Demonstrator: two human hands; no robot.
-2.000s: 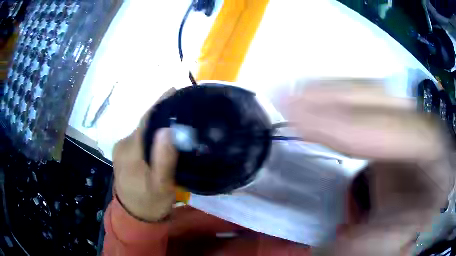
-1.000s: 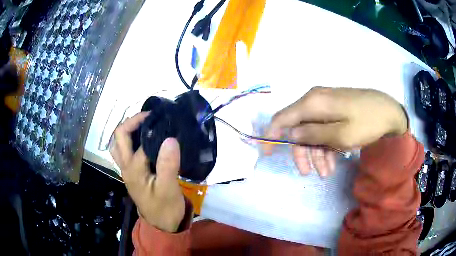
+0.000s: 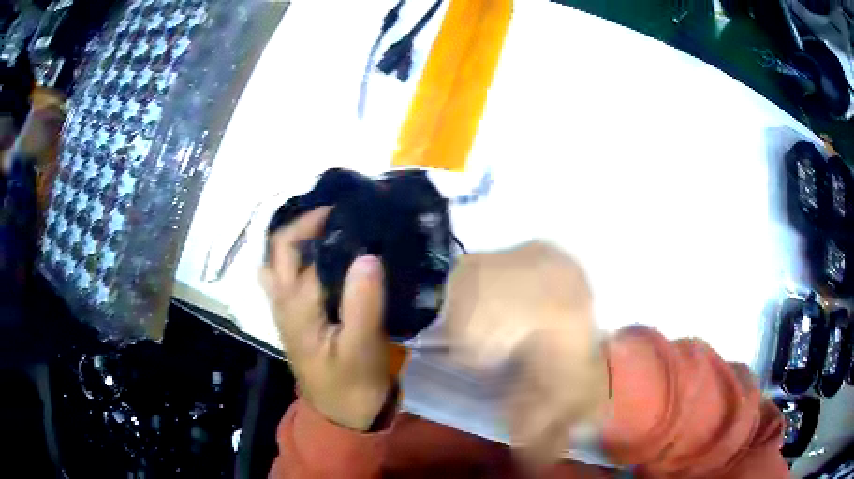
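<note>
A black camera housing (image 3: 398,243) is held up over the white foam sheet, its open side with small light parts turned to the right. My left hand (image 3: 332,309) grips it from the left, thumb across its front. My right hand (image 3: 524,318) is blurred and close against the housing's right side; whether it holds anything cannot be told. A short bundle of blurred wires (image 3: 476,190) sticks out at the upper right of the housing. A black pigtail cable with plug ends (image 3: 398,58) lies above it beside the orange tape.
A plastic-wrapped tray of shiny small parts (image 3: 108,168) lies at left. Black oval modules (image 3: 801,346) stand in rows at the right edge. Orange tape (image 3: 454,84) crosses the white foam sheet (image 3: 637,140). Part of another person's hand (image 3: 42,126) shows at the far left.
My right hand has moved left, from the long thin wires to the housing. The housing and my left hand sit slightly further right in the picture. The long wires no longer show.
</note>
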